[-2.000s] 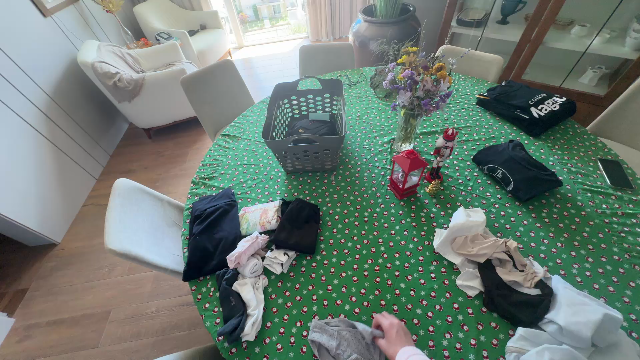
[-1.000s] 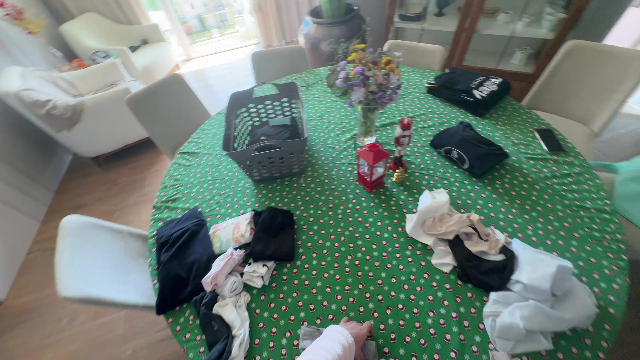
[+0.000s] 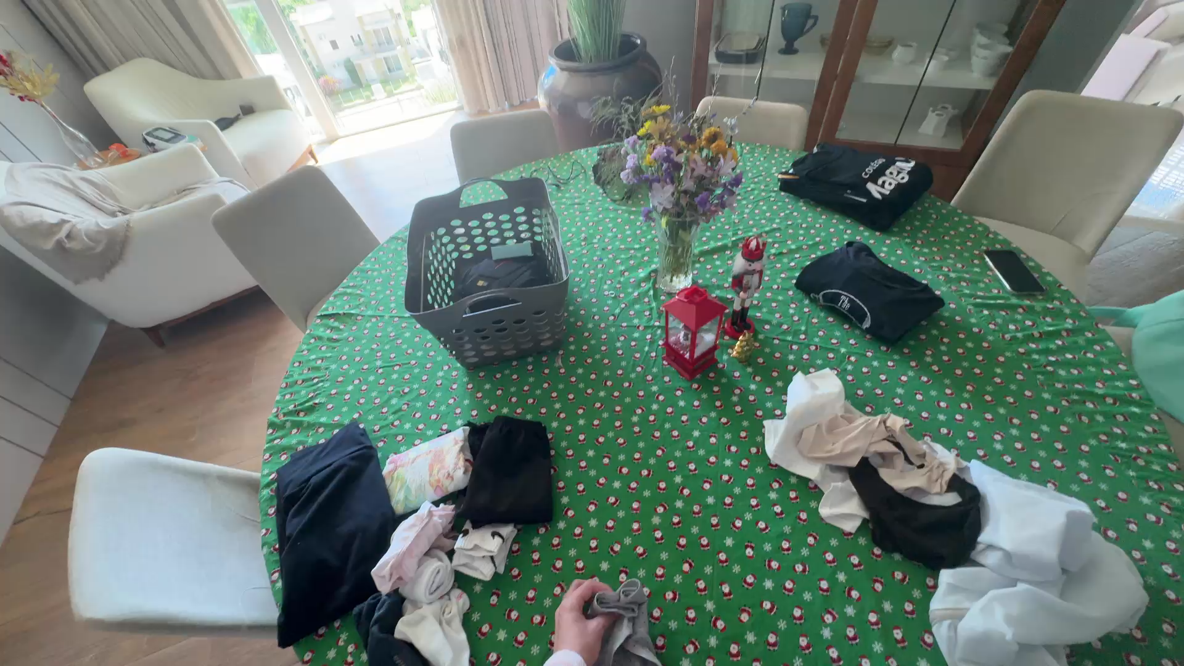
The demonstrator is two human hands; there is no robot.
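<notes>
At the bottom edge, my left hand [image 3: 581, 620] grips a grey cloth garment [image 3: 629, 624], which is bunched and folded over at its top and cut off by the frame. My right hand is out of view. To the left lie folded dark navy [image 3: 333, 527], black [image 3: 509, 472] and floral [image 3: 430, 469] garments, with a pink cloth [image 3: 416, 546], rolled white cloth [image 3: 428, 577] and cream cloth [image 3: 437, 629] below them. On the right is a loose heap of white [image 3: 1036, 523], beige [image 3: 874, 444] and black [image 3: 916, 513] garments.
A grey plastic laundry basket [image 3: 490, 319] holds dark cloth. Nearby stand a flower vase [image 3: 675, 254], a red lantern [image 3: 693, 333] and a nutcracker figure [image 3: 746, 287]. Folded black garments [image 3: 869, 291] and a phone [image 3: 1014, 272] lie at the right. Chairs [image 3: 166, 536] surround the green-covered round table.
Two seconds ago the grey garment lay spread at the bottom edge with a hand at its right side. Now it is bunched, and my left hand holds it from the left.
</notes>
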